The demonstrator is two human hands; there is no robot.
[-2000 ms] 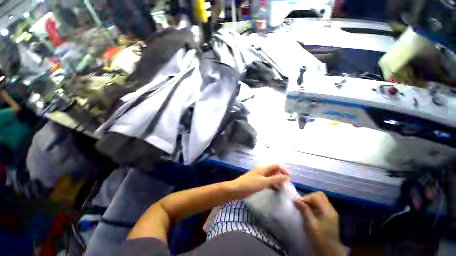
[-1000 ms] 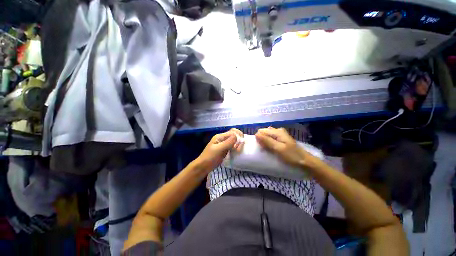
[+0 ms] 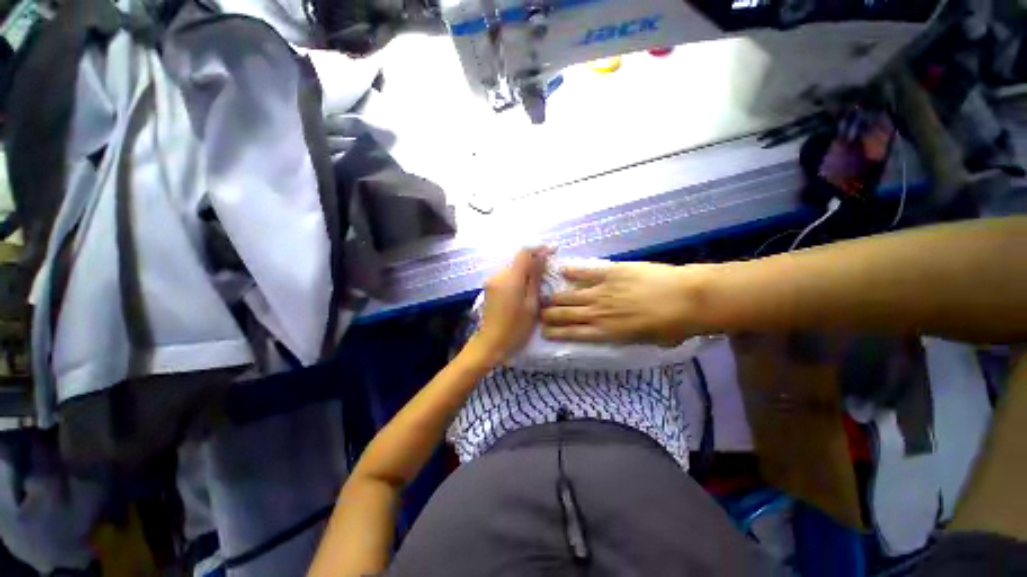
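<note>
A small whitish piece lies over my lap at the table's front edge. My left hand holds its left end, with the fingers pointing up toward the table edge. My right hand lies flat on its upper side, fingers extended toward my left hand. The fingertips of both hands are close together, and part of the piece is hidden under my right hand. The sewing machine head stands beyond, with its needle area above the bright table.
Light grey garments with dark grey bands are heaped on the left. The machine table has a ruler scale along its front edge. A lit smartphone with a white cable lies at the right end. Cut pieces hang low on the right.
My view has shifted, so the machine and garments sit further left. My right hand has flattened over the whitish piece, and its forearm now comes in from the right edge.
</note>
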